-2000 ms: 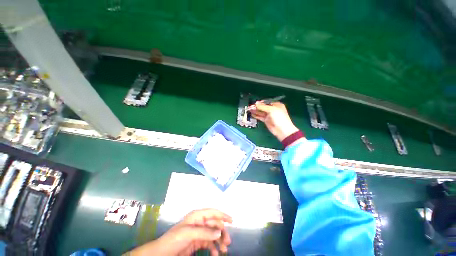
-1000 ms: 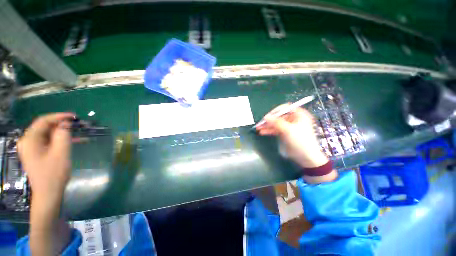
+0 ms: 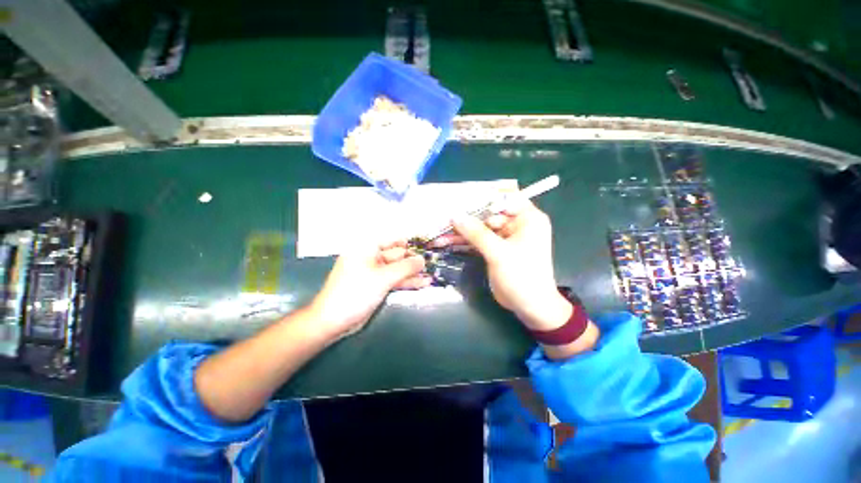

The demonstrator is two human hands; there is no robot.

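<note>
My left hand (image 3: pixel 366 281) holds a small dark and silver circuit board (image 3: pixel 446 268) by its left end, just in front of the white sheet (image 3: pixel 330 223). My right hand (image 3: pixel 514 255) holds pale tweezers (image 3: pixel 538 189) slanting down to the left, their tip at the upper left part of the board near my left fingertips. The right fingers also touch or nearly touch the board's right side. Whether a tiny part is at the tweezer tip cannot be told.
A blue bin (image 3: pixel 335 127) of white bits stands behind the sheet. A yellow film (image 3: pixel 263 263) lies left. A black tray (image 3: pixel 106 292) is far left, a clear blister tray (image 3: pixel 675 274) right. Frames lie on the belt (image 3: pixel 283 57) beyond the pale rail (image 3: pixel 245 134). A blue stool (image 3: pixel 779 377) is lower right.
My right hand and tweezers have come back from the belt frame to the bench. My left hand has picked up the board from the left and brought it to the middle, meeting my right hand.
</note>
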